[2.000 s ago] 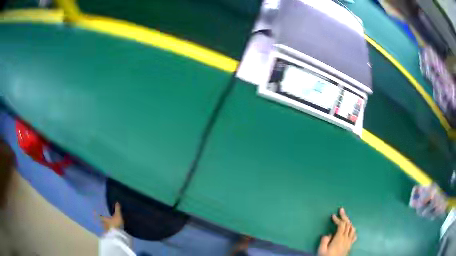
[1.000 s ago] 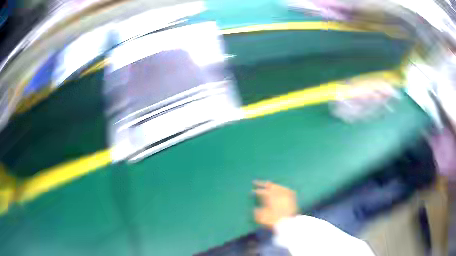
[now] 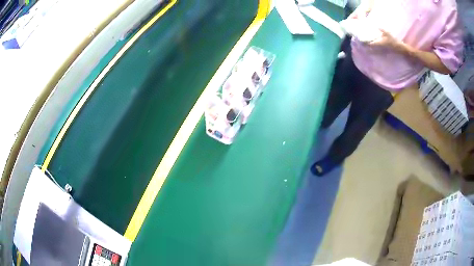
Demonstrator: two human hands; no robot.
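Observation:
Neither of my hands is in view; only a bit of white, perhaps my sleeve, shows at the bottom edge. A row of clear smartwatch packs (image 3: pixel 224 120) stands in close file on the green bench (image 3: pixel 223 197), beside the yellow rail. Pink cards and dark watches show through the plastic. The digital scale (image 3: pixel 57 241) is at the lower left, cut off by the frame's edge. Its grey pan and part of its keypad (image 3: pixel 105 255) show; its display is out of view.
A person in a pink shirt (image 3: pixel 400 52) stands at the bench's far right side. White strips (image 3: pixel 294 18) lie at its far end. A yellow rail (image 3: pixel 176 143) divides bench from dark green conveyor (image 3: pixel 119 114). White boxes (image 3: pixel 444 234) and brown cartons (image 3: pixel 408 213) are at right.
The view has swung right along the bench. The scale has shifted to the lower left, and the pack row and person now show clearly. The hand seen over the bench has left the picture.

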